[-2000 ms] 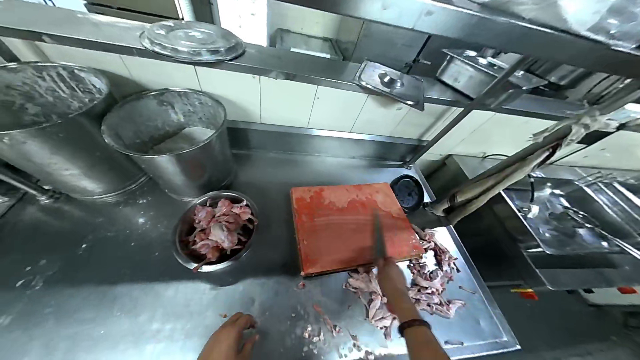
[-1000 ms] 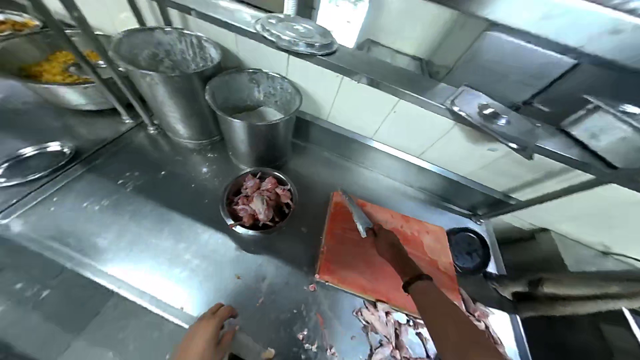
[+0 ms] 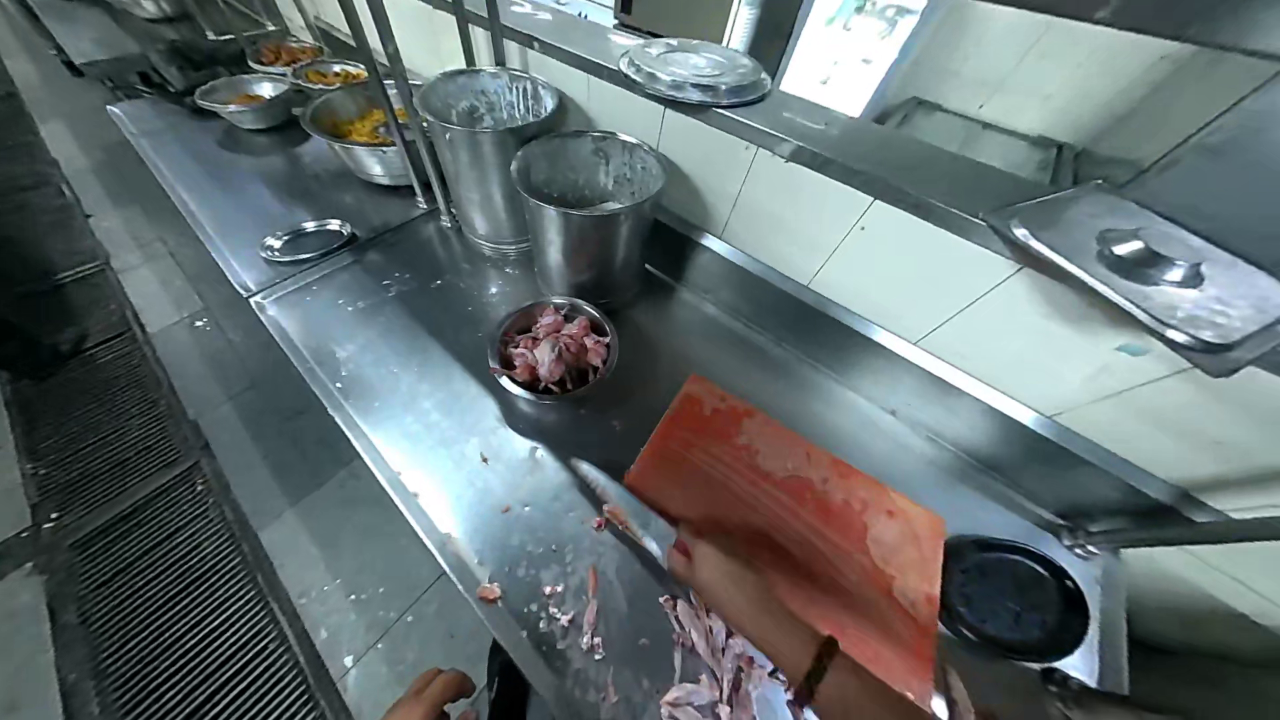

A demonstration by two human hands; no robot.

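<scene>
My right hand [image 3: 715,565] grips a knife [image 3: 625,510] by its handle, over the near-left edge of a red cutting board [image 3: 790,500]. The blade points up and left, over the steel counter beside the board. Below my right forearm lies a heap of raw meat pieces [image 3: 705,650], partly hidden by the arm, with small scraps [image 3: 590,610] to its left. My left hand [image 3: 435,695] is at the bottom edge, fingers curled, only partly visible, with nothing seen in it. A steel bowl [image 3: 497,375] of raw meat [image 3: 555,350] stands beyond the board's left corner.
Two tall steel pots [image 3: 590,240] stand behind the bowl. A black round pan [image 3: 1015,600] is right of the board. An oval steel plate [image 3: 307,240] and bowls of orange and yellow food [image 3: 365,150] are at the upper left. A shelf holding lids [image 3: 695,70] runs above the counter.
The knife has moved from over the board to beyond its near-left edge, in my right hand. The view has swung left. My left hand is now lower and further out of view.
</scene>
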